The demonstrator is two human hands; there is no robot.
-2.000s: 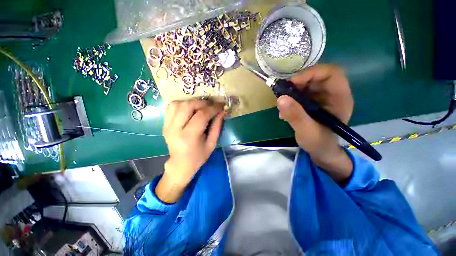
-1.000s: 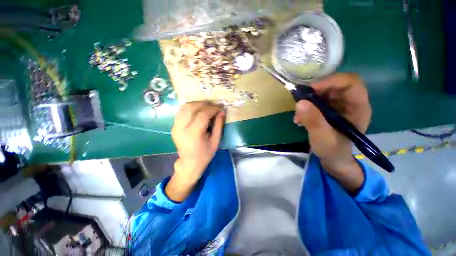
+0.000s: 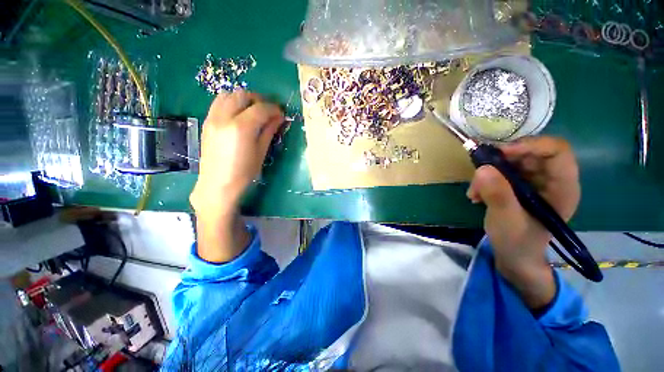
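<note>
My right hand (image 3: 530, 192) holds the black-handled soldering iron (image 3: 542, 207); its metal tip points up-left, beside the white disc (image 3: 410, 107) at the edge of the heap of copper rings (image 3: 357, 98). My left hand (image 3: 234, 149) is over the green mat left of the board, thumb and forefinger close together. A thin solder wire (image 3: 186, 155) runs from the spool (image 3: 142, 145) to this hand. Small bits show at its fingertips, too small to tell if held. The hand partly hides the rings on the mat. Small silvery pieces (image 3: 392, 156) lie on the tan board (image 3: 338, 171).
A clear plastic hood (image 3: 408, 36) overhangs the heap. A white tub (image 3: 540, 94) of silvery shavings stands right of it. Dark and white slivers (image 3: 224, 73) lie beyond my left hand. A blister tray (image 3: 109, 94) is left, and a thin silver tool (image 3: 643, 116) is far right.
My left hand has moved left off the board's near edge to the mat beside it. The view has shifted, showing more of the hood. My right hand still holds the iron near the white disc.
</note>
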